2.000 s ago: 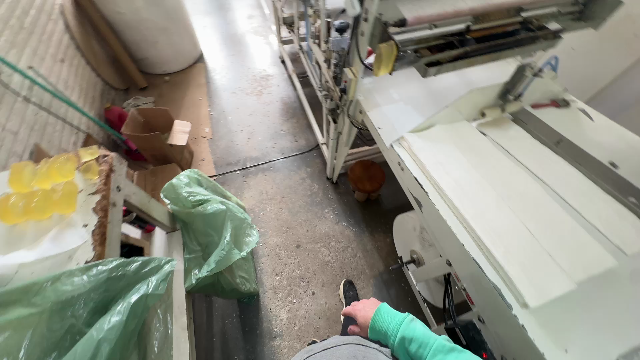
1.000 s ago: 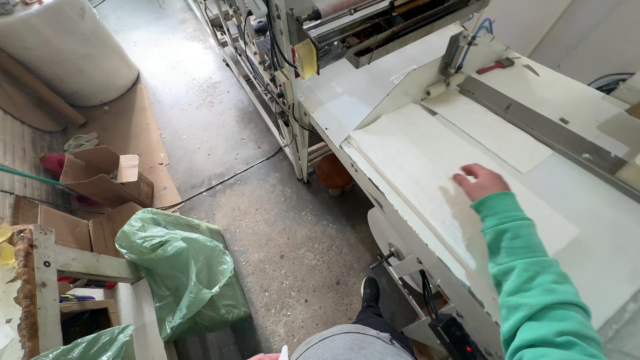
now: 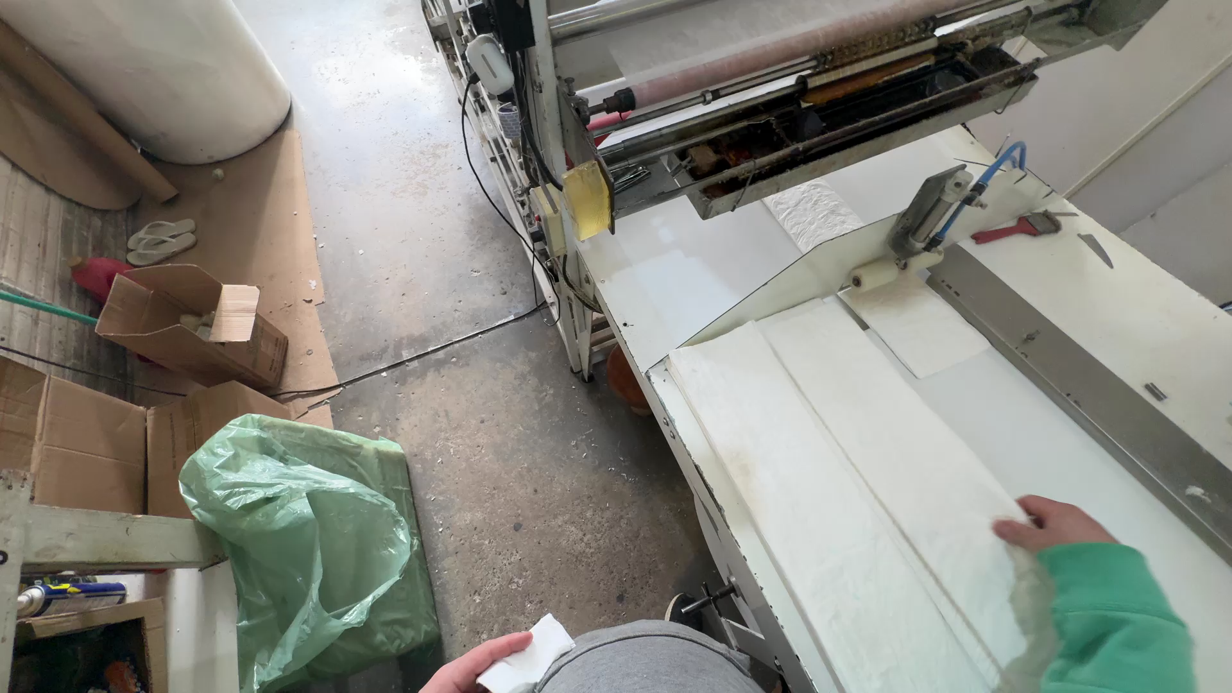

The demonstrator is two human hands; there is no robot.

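Note:
My right hand (image 3: 1054, 525), in a green sleeve, pinches the right edge of a long white paper sheet (image 3: 871, 414) on the machine's table. Beside that sheet, to its left, lies another long white strip (image 3: 770, 462). A shorter white piece (image 3: 919, 322) sits under a pale roller (image 3: 895, 269) near a pneumatic cylinder (image 3: 929, 210). Low in the view, near my grey top, my left hand (image 3: 481, 664) holds a small folded white paper (image 3: 531, 654).
A green plastic bag (image 3: 308, 549) covers a block on the floor at left, near an open cardboard box (image 3: 192, 322). A black cable (image 3: 414, 358) crosses the floor. A red-handled brush (image 3: 1020, 228) lies on the table's far side, beyond a metal bar (image 3: 1078, 395).
My right hand has gone from near my lap to over the table, and now grips a sheet's edge. My left hand has come into view with a small white paper.

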